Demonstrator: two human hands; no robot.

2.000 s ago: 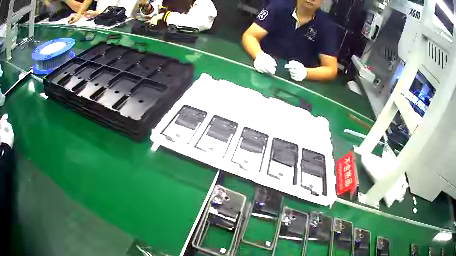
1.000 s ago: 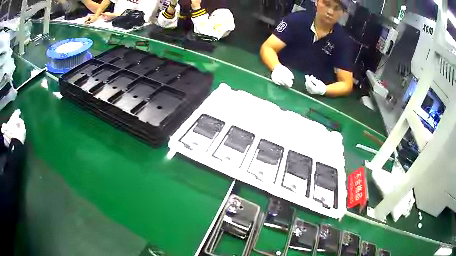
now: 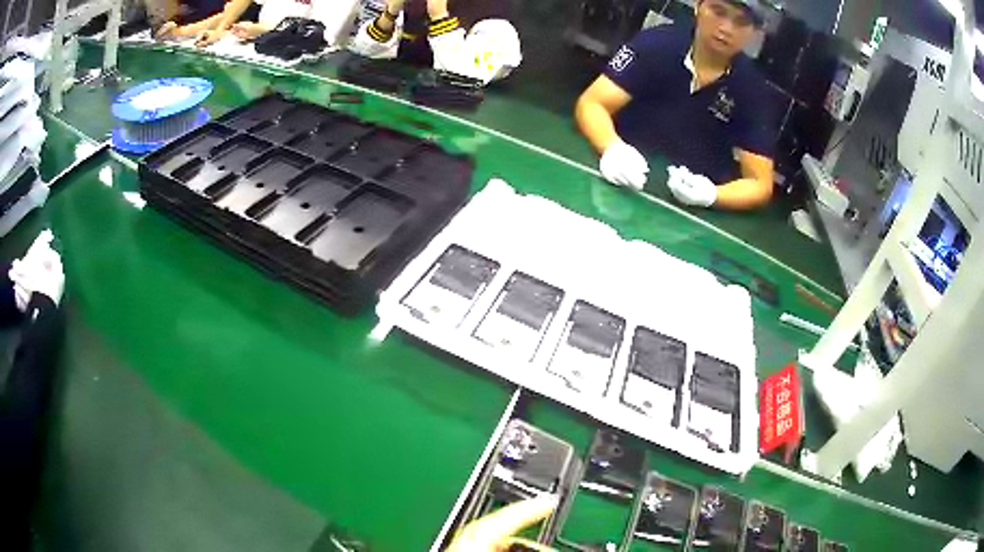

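My left hand (image 3: 505,526), yellowish and cut off by the bottom edge, reaches over the lower part of the leftmost phone middle frame (image 3: 531,457). One finger points right across it; the hidden fingers leave it unclear whether it is gripped. That frame seems to overlap another one. More dark middle frames with metallic rims, such as this one (image 3: 663,509), lie in a row to the right. A white blister tray (image 3: 604,253) beyond them holds several dark phone parts in its pockets. My right hand is not in view.
Stacked black blister trays (image 3: 313,205) and a blue reel (image 3: 162,108) stand left on the green belt (image 3: 270,377). A red sign (image 3: 779,408) is right of the white tray. A gloved worker (image 3: 691,108) sits opposite; another person's gloved hand (image 3: 39,272) is at far left.
My left hand has come in from the bottom edge over the leftmost frame. The view has shifted, so the trays and frames appear farther right and lower than in the oldest frame.
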